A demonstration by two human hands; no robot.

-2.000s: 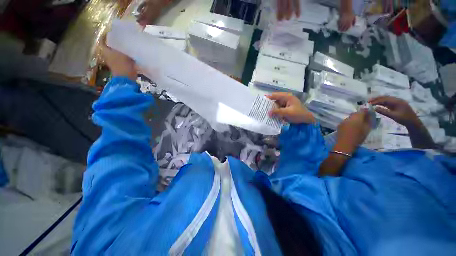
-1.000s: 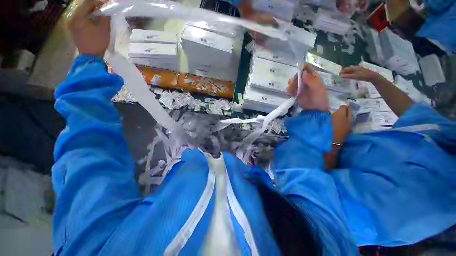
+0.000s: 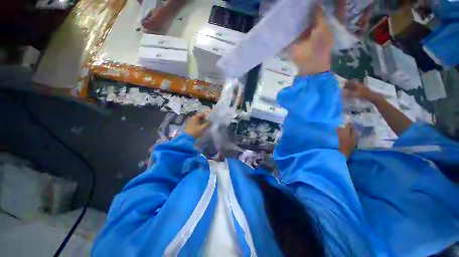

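Note:
My right hand [image 3: 313,47] is raised at the top centre, blurred. It holds a long white label sheet [image 3: 266,37] that slants down to the left over the boxes. My left hand [image 3: 197,124] is low, near my lap, with its fingers closed on the edge of crumpled clear film strips [image 3: 221,118]. The strips hang below the lower end of the sheet. Whether they join the sheet is too blurred to tell.
White product boxes [image 3: 163,52] stand on the pale board, edged by orange tape [image 3: 146,78]. More boxes [image 3: 274,85] stand on the green table. Paper scraps [image 3: 131,95] litter the near edge. Another person's hands [image 3: 360,92] and blue sleeves are close at right.
My right hand has risen to the top centre with the sheet. My left hand has come down from the upper left to near my lap. The stretched strips are now crumpled low.

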